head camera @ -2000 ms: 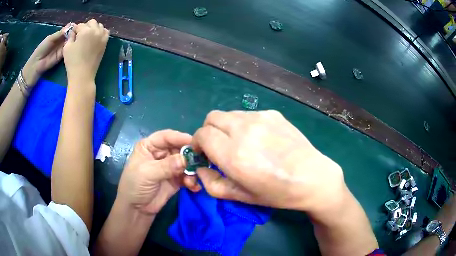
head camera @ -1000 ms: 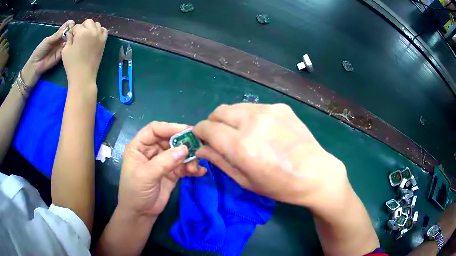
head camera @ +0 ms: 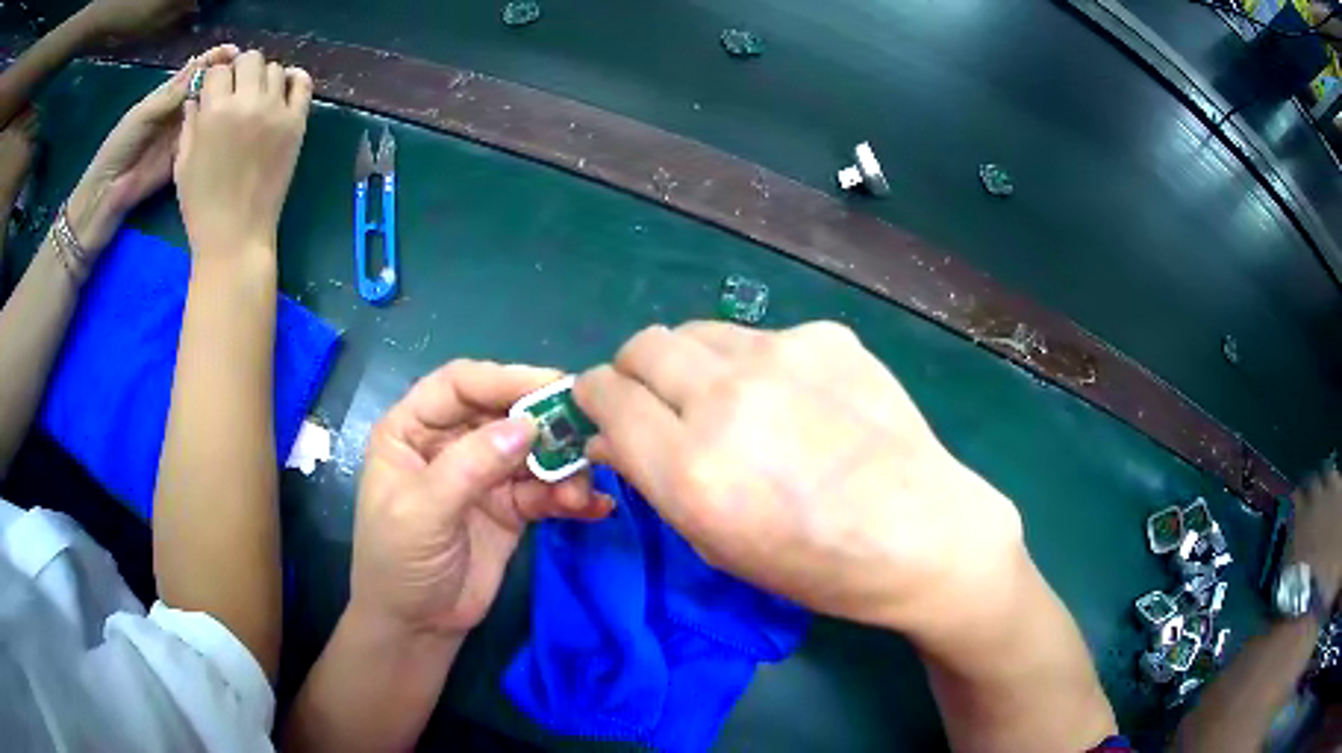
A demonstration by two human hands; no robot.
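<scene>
A unit [head camera: 558,433], a green circuit board inside a white rounded-square rim, is held up over a crumpled blue cloth [head camera: 640,633]. My left hand [head camera: 449,493] grips its left side, thumb on the board's face. My right hand [head camera: 795,464] has its bent fingers against the unit's right edge; the fingertips are partly hidden, so I cannot tell if they pinch it. A loose circuit board [head camera: 743,299] lies on the green work surface just beyond my right hand.
Blue thread snips [head camera: 377,221] lie at left, near a neighbour's hands [head camera: 236,140] and flat blue cloth [head camera: 118,368]. A pile of housings [head camera: 1185,589] is at right, beside another person's wrist with a watch. The belt [head camera: 618,88] carries boards and a white housing [head camera: 864,169].
The unit has turned to show its board and white rim more fully. Items on the belt have moved left. The watch-wearing hand at far right has moved up beside the pile.
</scene>
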